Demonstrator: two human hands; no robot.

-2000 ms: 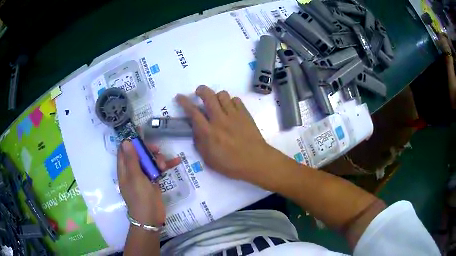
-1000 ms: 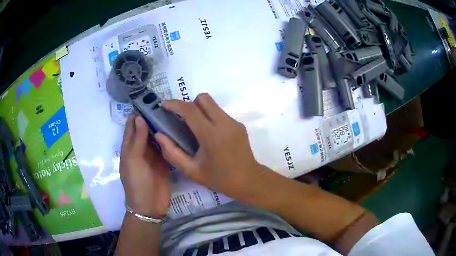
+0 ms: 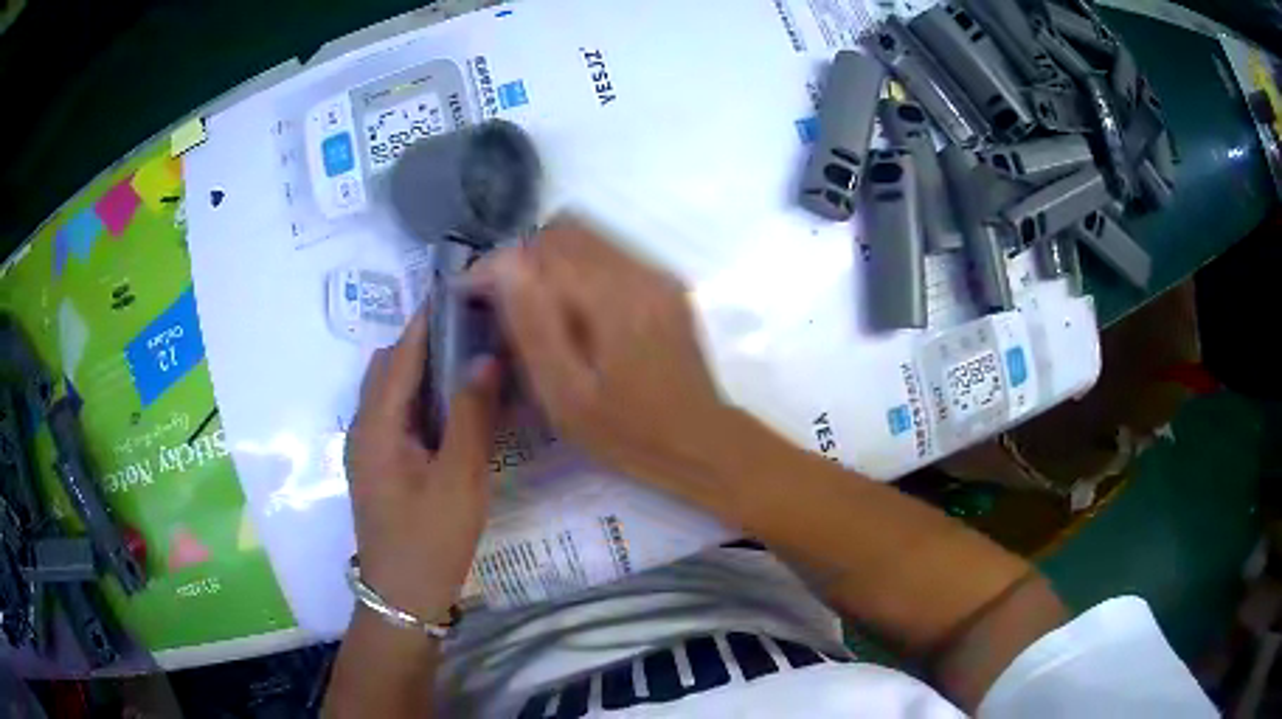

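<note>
A grey handheld fan unit (image 3: 495, 180) is held over the white printed sheet, its round head up and its handle down, blurred by motion. My left hand (image 3: 422, 436) is closed around the handle from below. My right hand (image 3: 598, 337) is at the upper handle, just below the fan head, with its fingers on or against it. A grey shell shows along the handle between my hands. No battery colour shows; the handle's inside is hidden. Whether my right fingers grip the shell is blurred.
A pile of grey handle shells (image 3: 984, 141) lies at the right of the white sheet (image 3: 703, 127). More dark grey shells (image 3: 63, 562) lie at the left over the green sheet (image 3: 155, 464). An open brown carton (image 3: 1125, 407) stands below the bench at right.
The right hand took the grey shell onto the fan handle, covering the purple battery. The fan has since turned more upright and moved right, and the right hand has shifted up the handle.
</note>
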